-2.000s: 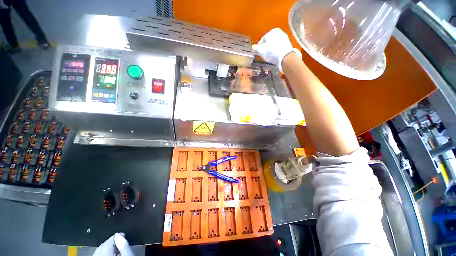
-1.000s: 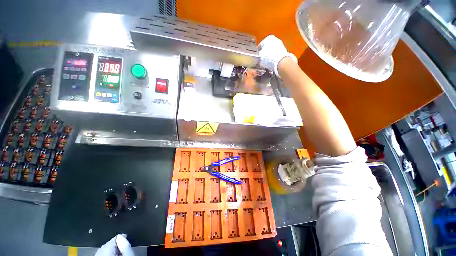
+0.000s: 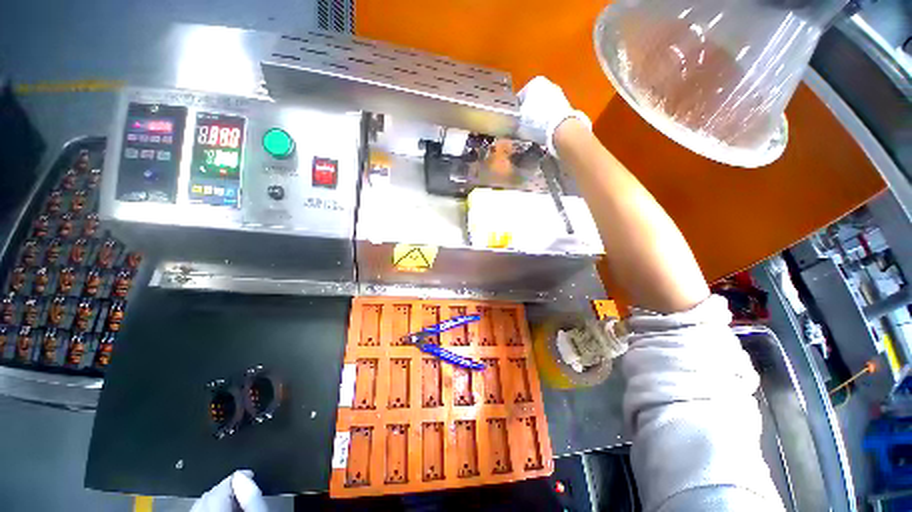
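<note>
My right hand (image 3: pixel 545 108), in a white glove, is at the right end of the solder pot machine (image 3: pixel 300 255), beside its slotted metal cover; what its fingers hold is hidden. A dark clamp part (image 3: pixel 450 168) sits over the pot opening. My left hand (image 3: pixel 232 493), in a white glove, is cut off by the bottom edge, and nothing shows in it. Two coils (image 3: pixel 260 393) stand side by side on the dark mat (image 3: pixel 200 335). The orange fixture plate (image 3: pixel 413 447) lies in front of the machine, with blue-handled cutters (image 3: pixel 455 356) on it.
A tray of coils (image 3: pixel 60 375) is at the left. A flux bottle (image 3: pixel 588 345) in an amber base is under my right forearm. A white pad (image 3: pixel 515 217) lies on the machine front. The clear fume hood (image 3: pixel 690 85) hangs at upper right, before the orange panel (image 3: pixel 800 180).
The view has shifted slightly since the first frame. My right hand stays at the machine's right end, a little lower. The coils and the plate have not moved.
</note>
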